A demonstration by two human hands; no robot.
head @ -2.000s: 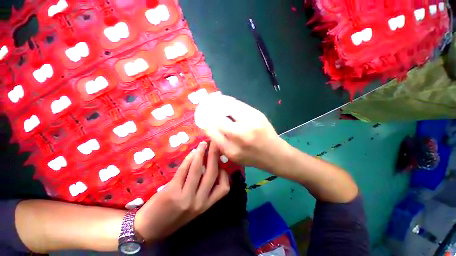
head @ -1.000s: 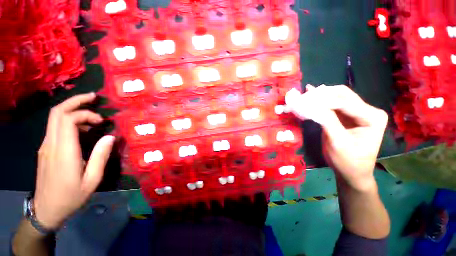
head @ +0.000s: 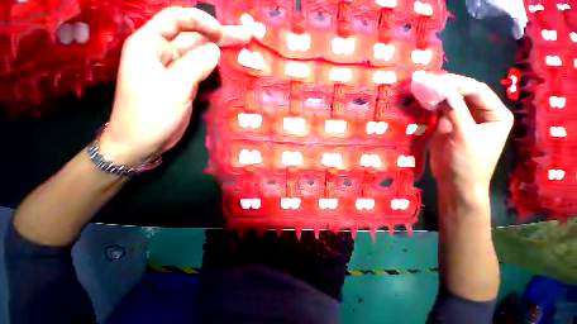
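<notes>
A red silicone sheet [head: 313,144] with rows of white two-lobed areas lies on the dark bench in front of me, its spiky lower edge near the bench edge. My left hand [head: 152,85] pinches the sheet's upper left edge, and a raised fold runs rightward from there. My right hand [head: 469,130] holds a white wiping cloth [head: 426,90] between thumb and fingers at the sheet's right edge. Its fingertips partly hide that edge.
A ragged red sheet stack [head: 41,54] is at the upper left. Another stack [head: 545,149] is at the right. A loose red part [head: 513,83] lies beside it, with crumpled translucent plastic [head: 500,12] above. Olive fabric [head: 538,243] is at the lower right.
The sheet has turned to lie nearly straight. My left hand moved from flat on the sheet, off to its left, then up to its upper left edge. My right hand keeps the cloth.
</notes>
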